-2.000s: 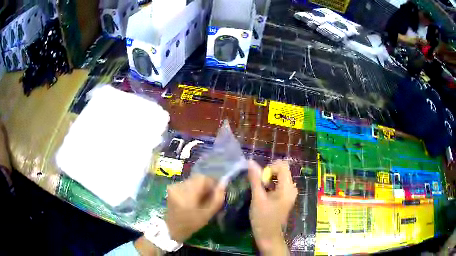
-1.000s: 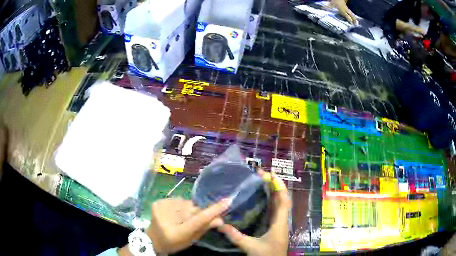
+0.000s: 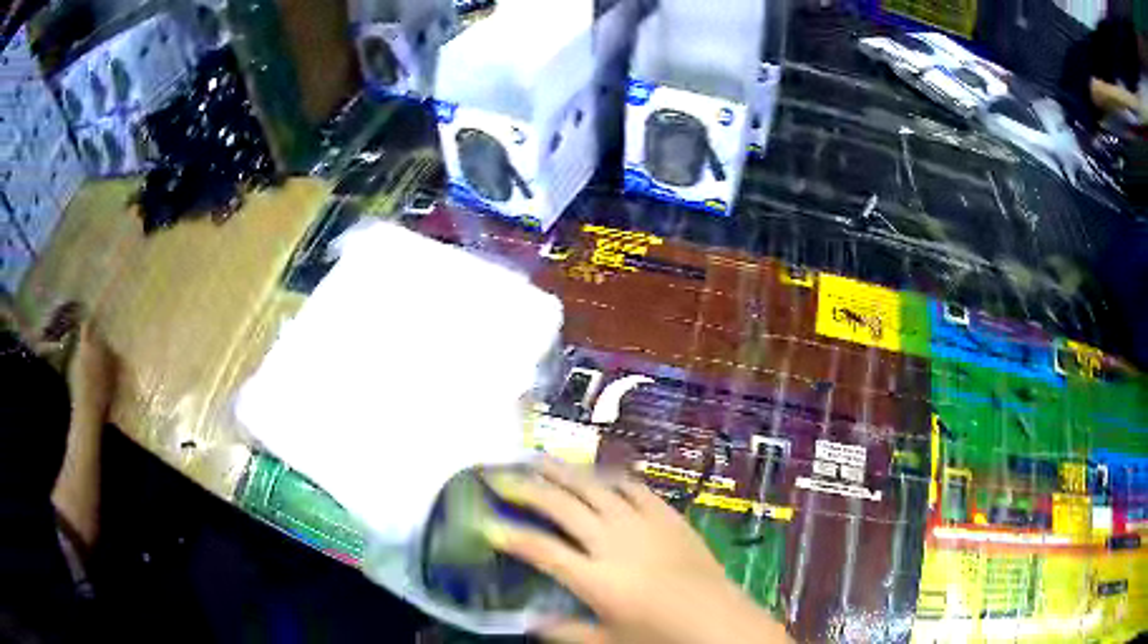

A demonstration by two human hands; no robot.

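A round dark speaker [image 3: 472,554], partly blurred, lies at the near corner of the white stack of poly bags [image 3: 403,365]. A clear, milky bag edge shows around its lower side. My right hand [image 3: 630,541] reaches in from the lower right, blurred, with its fingers over the speaker's top and right side. A yellow tip shows on one finger. My left hand is not in view.
Two white and blue retail boxes [image 3: 523,138] [image 3: 686,145], open on top, stand behind the stack. A shiny black heap [image 3: 202,138] lies at the left on the tan board. Another person's arm [image 3: 82,440] is at the left edge. Flat white packets [image 3: 969,82] lie at far right.
The bagged speaker has moved left to the stack's corner with my right hand. My left hand has left the picture. The view has turned left, so the table sits further right.
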